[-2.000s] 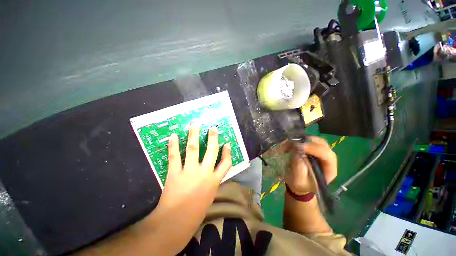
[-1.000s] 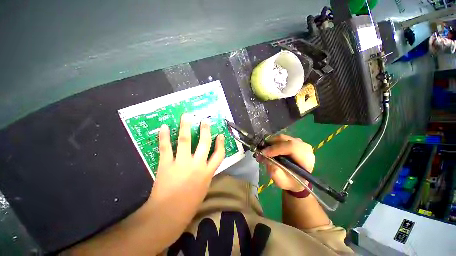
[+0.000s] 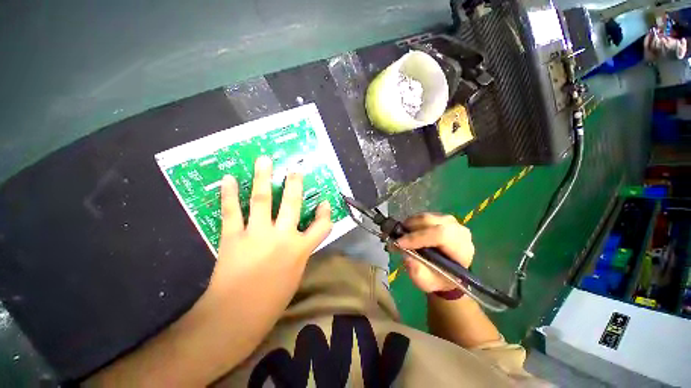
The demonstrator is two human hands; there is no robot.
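A green printed circuit board (image 3: pixel 204 182) lies on a white backing pad (image 3: pixel 168 157) on the black mat. My left hand (image 3: pixel 265 235) lies flat on the board with its fingers spread, pressing it down and hiding its lower middle. My right hand (image 3: pixel 437 250) holds the black soldering iron (image 3: pixel 454 269) like a pen. The iron's tip is at the right edge of the board; whether it touches cannot be told. A thin pale solder tube runs along the iron.
A pale yellow-green cup (image 3: pixel 408 92) with silvery solder waste stands beyond the board, beside a yellow sponge (image 3: pixel 455 129). The dark solder feeder (image 3: pixel 515 83) is behind them. The iron's cable (image 3: pixel 557 204) curves over the green floor. A person shows far right.
The iron has come down from near the sponge to the board's right edge. The view has shifted, so the bench things sit higher and further left. My left hand stays on the board.
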